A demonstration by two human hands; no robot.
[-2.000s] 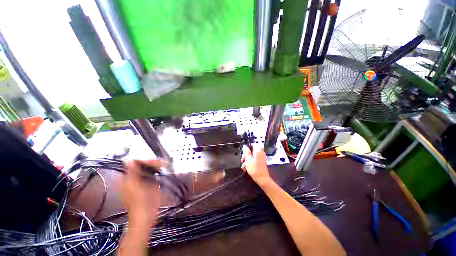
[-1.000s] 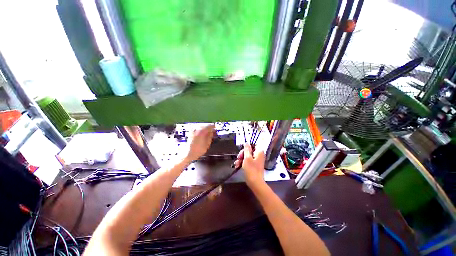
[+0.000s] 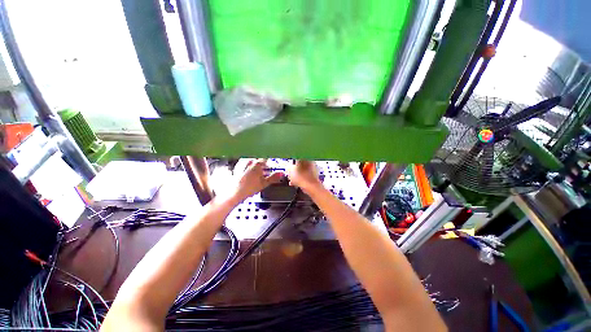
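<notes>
The dark mould (image 3: 278, 192) sits on the perforated plate (image 3: 249, 220) under the green crossbeam. My left hand (image 3: 254, 179) is at the mould's left side, fingers bent over its top edge. My right hand (image 3: 303, 175) is at the mould's right side, close to my left, its fingertips partly hidden under the beam. Black cables (image 3: 264, 235) run from beside my right hand down to the table. Whether either hand grips a cable end cannot be made out.
The green crossbeam (image 3: 291, 141) spans above my hands, between steel columns. A black cable bundle (image 3: 278, 316) lies along the table front, with tangled loops (image 3: 39, 301) at left. Blue-handled cutters (image 3: 510, 316), an orange-edged box (image 3: 424, 185) and a fan (image 3: 486, 136) are at right.
My right hand has moved from the plate's right side, where it held cables, to the mould beside my left hand. The cables' upper ends moved with it. The view has shifted.
</notes>
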